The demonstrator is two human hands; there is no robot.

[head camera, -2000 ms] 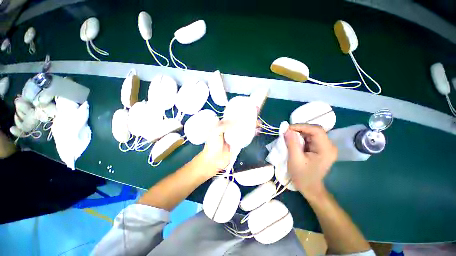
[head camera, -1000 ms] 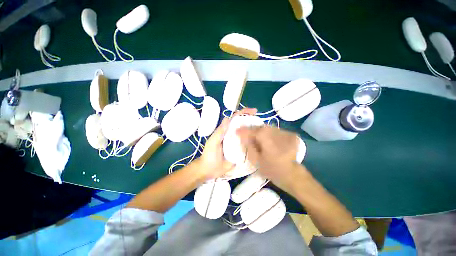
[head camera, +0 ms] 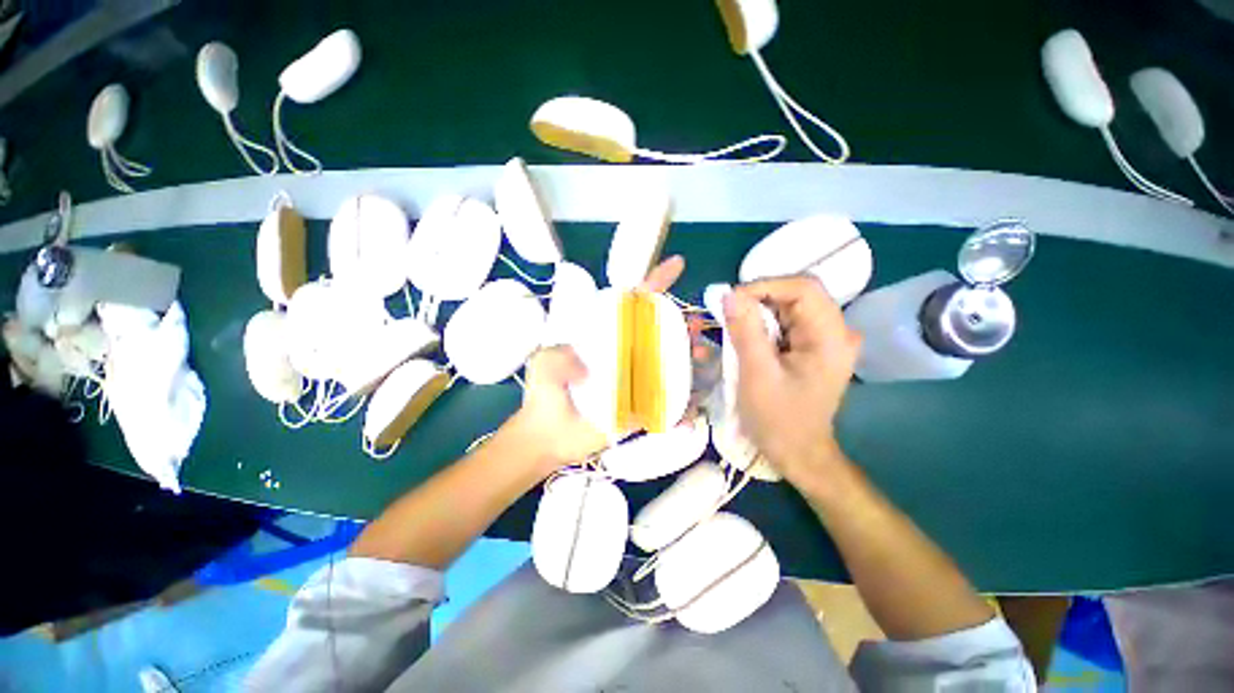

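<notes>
My left hand [head camera: 566, 406] holds a white rounded housing [head camera: 596, 372] at the centre, its yellow-tan band [head camera: 640, 363] turned up towards me. My left fingertips show beyond its far side. My right hand [head camera: 798, 366], just right of the housing, pinches a small white wiping cloth [head camera: 732, 339] between thumb and fingers. Part of the cloth is hidden by the hand. Several white housings with cords lie close below my hands, one with a dark line [head camera: 579, 532]. Another lined housing [head camera: 812, 257] lies behind my right hand.
A dispenser bottle [head camera: 904, 326] with its lid up stands right of my right hand. Housings [head camera: 368, 247] with tangled cords cluster at left. A pale rail [head camera: 758, 194] borders the conveyor, which carries more housings. A white cloth heap [head camera: 152, 386] and dark-clothed person are at far left.
The housing in my left hand now shows its yellow-tan band instead of its white face. My right hand has moved right, off the housing. Housings on the conveyor have shifted left.
</notes>
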